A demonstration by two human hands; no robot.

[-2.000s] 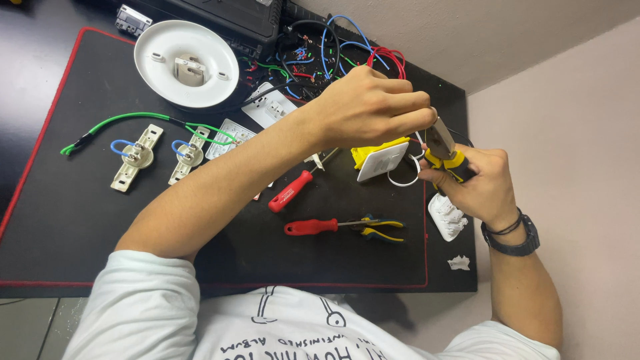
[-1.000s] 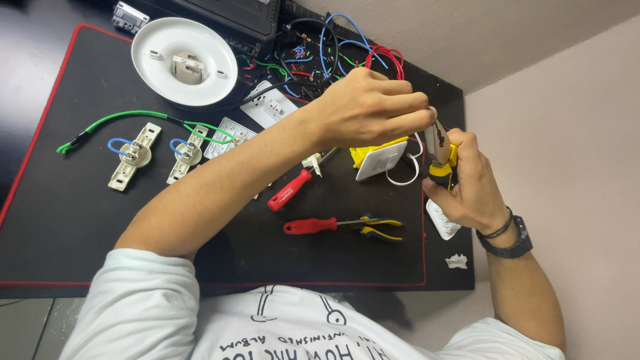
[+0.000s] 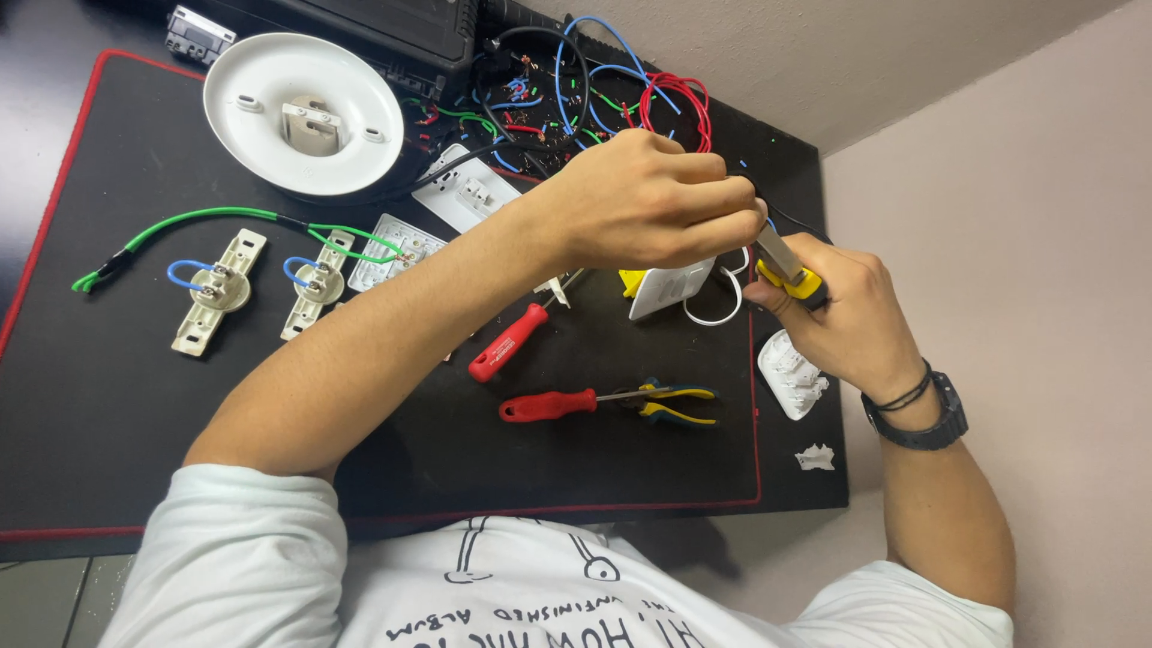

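Note:
My right hand (image 3: 832,306) grips pliers (image 3: 786,265) with yellow and black handles, their metal jaws pointing up and left at the fingertips of my left hand (image 3: 666,202). Those fingertips are pinched together; a bit of blue wire shows beside the jaws, but what they pinch is hidden. Just below my left hand a white socket plate (image 3: 673,290) with a yellow part behind it stands tilted on the mat. A loop of white cable (image 3: 717,317) curves out beside it, next to the pliers.
Two red-handled screwdrivers (image 3: 508,344) (image 3: 551,406) and blue-yellow cutters (image 3: 677,416) lie on the black mat. Lampholder strips (image 3: 219,292) (image 3: 317,283), a round white fixture (image 3: 303,175) and switch plates are at left. Wire scraps and red wire (image 3: 677,112) lie at the back, a white plastic part (image 3: 792,376) at right.
The pliers in my right hand have changed angle, tilting more to the left since a second ago. My left hand stays raised near their jaws.

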